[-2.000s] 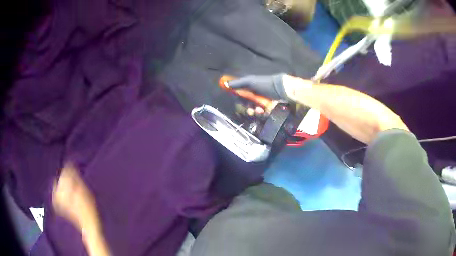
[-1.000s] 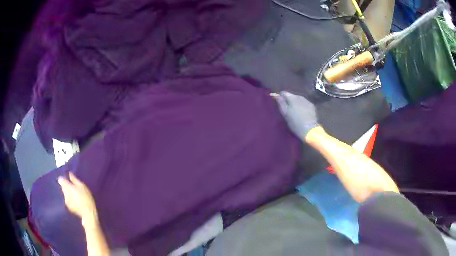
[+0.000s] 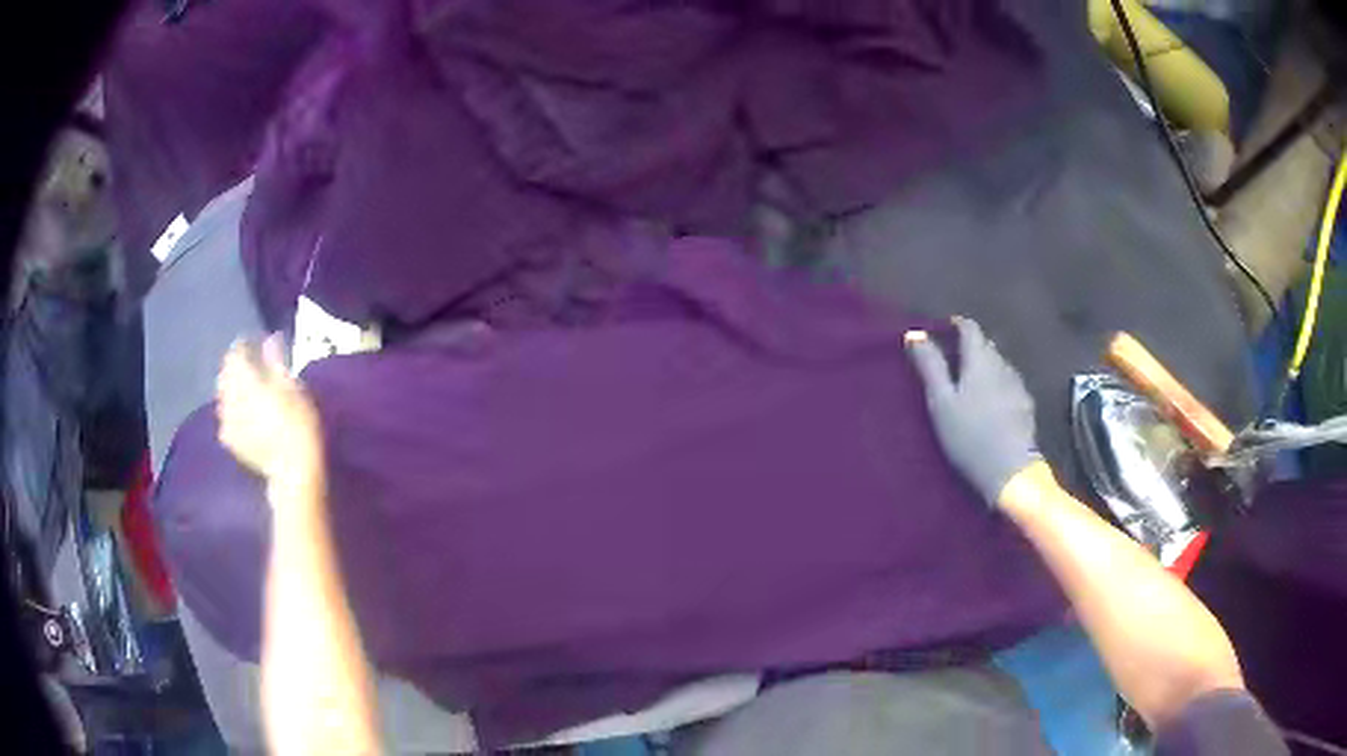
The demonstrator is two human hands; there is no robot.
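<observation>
The dark purple garment (image 3: 635, 502) lies smooth over a long padded form, whose bluish-purple rounded end (image 3: 214, 517) shows at the left. Its far part is bunched up behind. My left hand (image 3: 273, 421), bare, is at the left end of the smooth cloth, beside a white label (image 3: 328, 337); whether it grips cloth is unclear. My right hand (image 3: 982, 406), in a grey glove, lies on the cloth's upper right edge with its fingertips apart. The steam iron (image 3: 1130, 458) stands right of my right hand, untouched, its orange-brown handle towards the far side.
The dark grey table cover (image 3: 1034, 236) shows behind my right hand, its lighter grey edge (image 3: 200, 355) at the left. A black cable (image 3: 1189, 177) and a yellow tube (image 3: 1318, 273) hang at the right. Blue material (image 3: 1056, 687) lies near the front, more purple cloth (image 3: 1300, 583) at the right.
The right hand first let go of the iron and moved onto the garment. The purple cloth now lies smooth and spread over the form between both hands. The view has shifted left.
</observation>
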